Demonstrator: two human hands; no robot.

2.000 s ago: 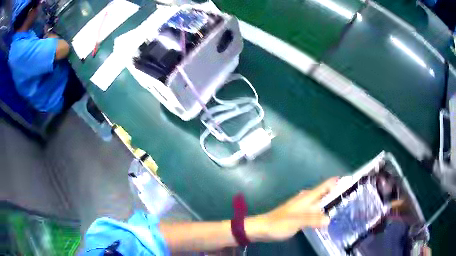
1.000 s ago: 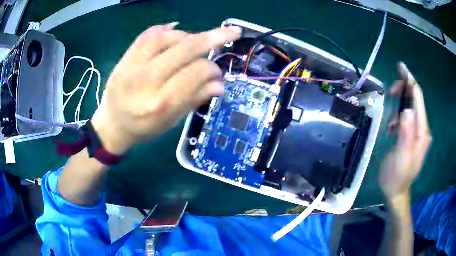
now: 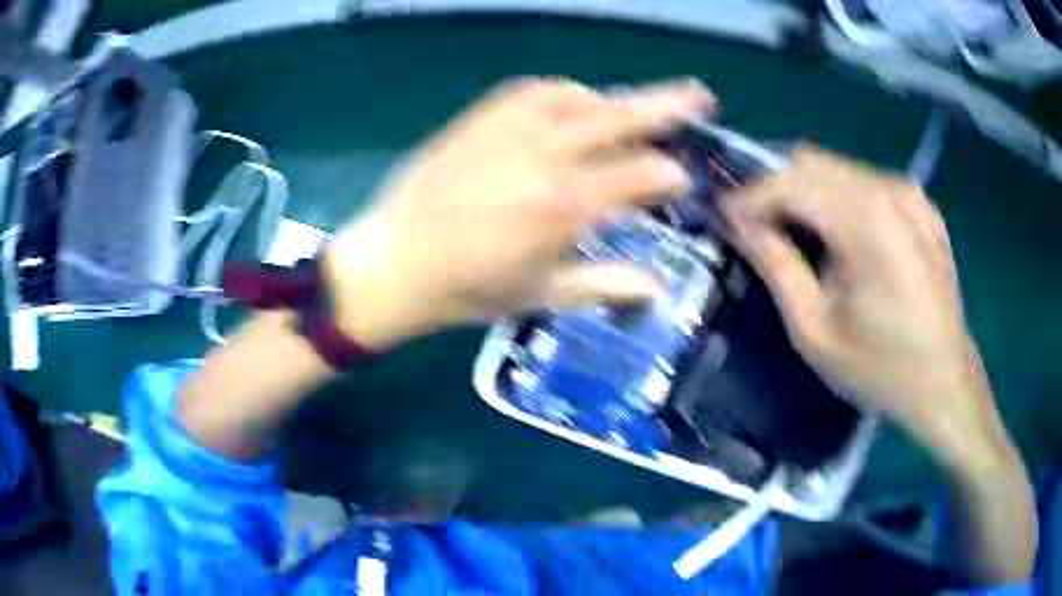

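An open white housing [image 3: 582, 440] lies in front of me, blurred. It holds a blue circuit board [image 3: 606, 361] on its left and a black cover [image 3: 745, 396] on its right. A white strip [image 3: 724, 538] hangs over its near edge. My left hand [image 3: 512, 210], with a dark red wrist band [image 3: 312, 312], reaches over the board to the far side of the housing. My right hand [image 3: 862, 268] is over the far right part, thumb and fingers close together. Blur and the hands hide the far-side wires and whether either hand grips anything.
Another open unit [image 3: 122, 192] stands at the far left on the green bench [image 3: 384, 70], with a looped white cord [image 3: 239, 192] beside it. A pale curved rail [image 3: 466, 14] crosses the far side. Part of another unit [image 3: 955, 23] shows at the top right.
My right hand has come in from the right side to over the housing. My left hand has moved right across the board. The housing now appears slightly lower and further right.
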